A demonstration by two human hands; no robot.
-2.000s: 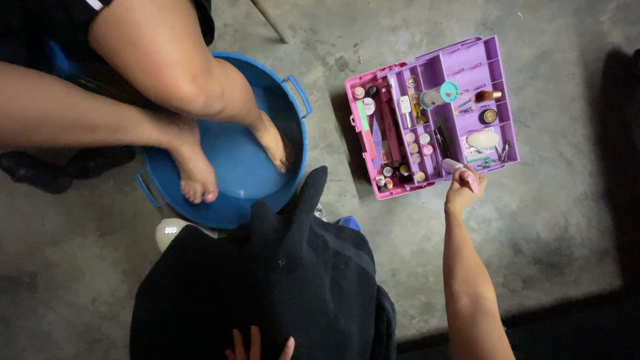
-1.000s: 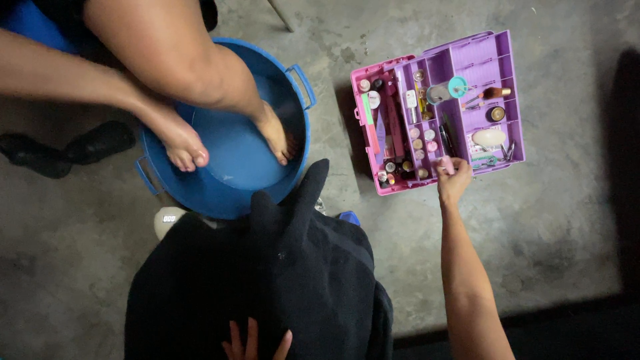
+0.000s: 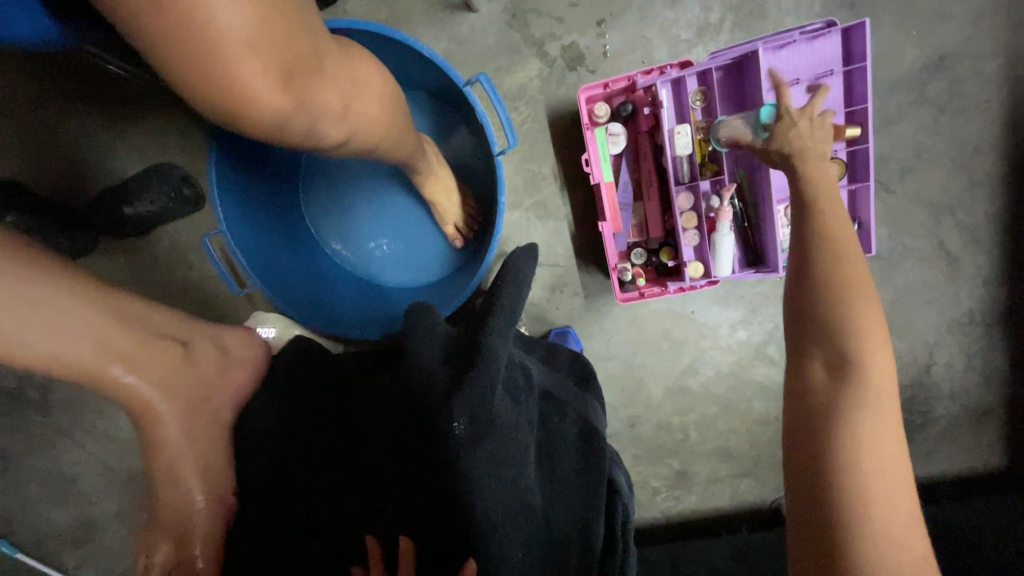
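Observation:
My right hand (image 3: 800, 132) is over the purple tray (image 3: 858, 96) of a pink and purple storage case, its fingers spread beside a clear container with a teal lid (image 3: 740, 128); whether it touches the container is unclear. A small white bottle with a pink pump (image 3: 723, 240) lies in a tray compartment. Only some fingertips of my left hand (image 3: 408, 558) show, against a black cloth (image 3: 384, 448) at the bottom, and nothing is seen between them. Another person's wet foot (image 3: 192, 400) is at the cloth's left edge; their other foot (image 3: 444, 192) rests in a blue tub of water (image 3: 498, 200).
The case's pink lower part (image 3: 608, 276) holds nail files and small bottles. A white device with a lit display (image 3: 280, 330) sits between tub and cloth. Black clogs (image 3: 148, 200) lie at the left, and a blue object (image 3: 565, 338) is right of the cloth.
One of the person's feet has come out of the tub to the cloth's left side. My right hand has moved up the tray from its lower edge, and the pink-topped bottle now lies there.

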